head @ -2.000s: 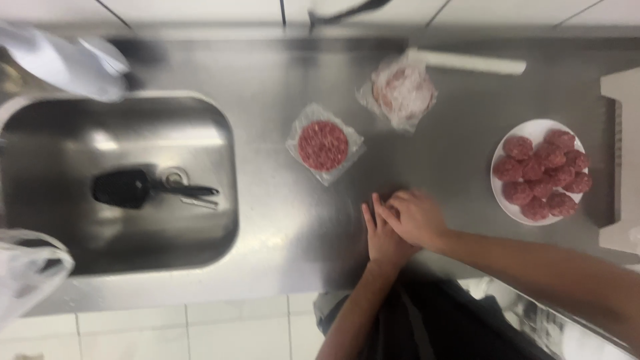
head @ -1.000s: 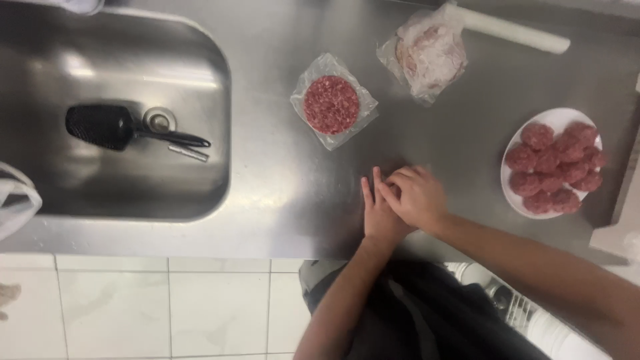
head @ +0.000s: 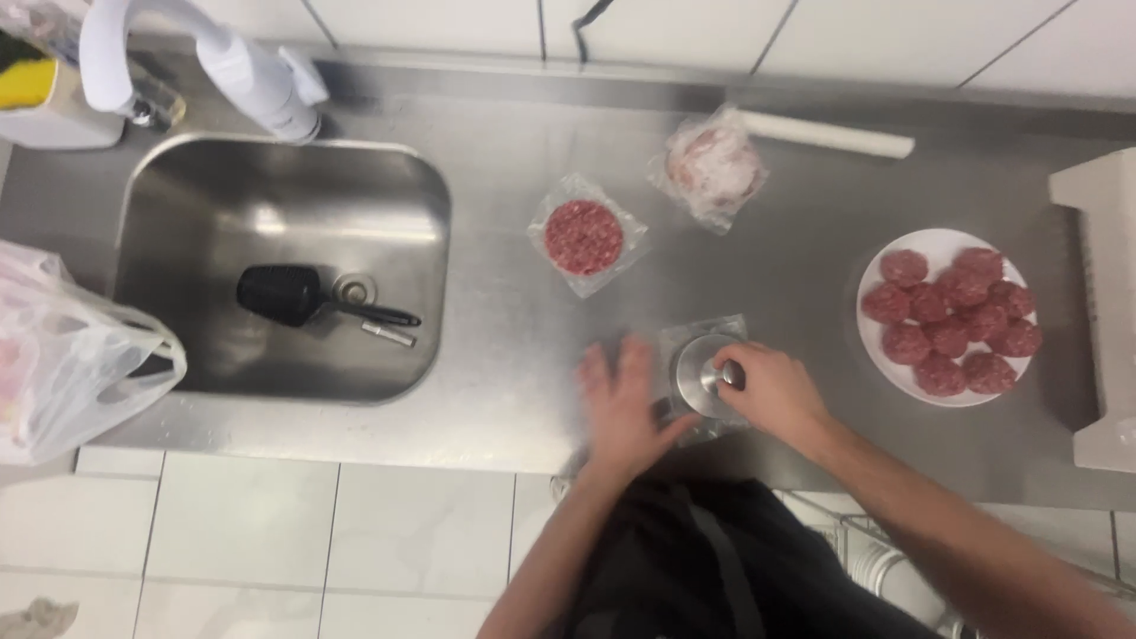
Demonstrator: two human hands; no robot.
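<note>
My right hand (head: 770, 386) grips the knob of a round metal burger press (head: 701, 374), which rests on clear plastic film (head: 723, 327) near the counter's front edge. What lies under the press is hidden. My left hand (head: 626, 404), slightly blurred, is spread just left of the press with nothing in it. Beyond my hands a flat raw meat patty (head: 583, 237) lies on a square of film. Farther back and to the right is a wrapped bundle (head: 713, 169), pale pink through its plastic. On the right, a white plate (head: 967, 397) bears several raw meatballs (head: 983, 321).
At the left is a steel sink (head: 204, 200) with a black slotted utensil (head: 280, 295) inside and a white faucet (head: 266, 89) behind it. A plastic bag (head: 71, 364) stands at the sink's left. A white roll (head: 825, 135) lies near the wall. A pale box (head: 1114, 311) borders the right side.
My hands were together, one over the other; they are now apart. The round press is now visible under my right hand, and my left hand's fingers have spread. The view has shifted.
</note>
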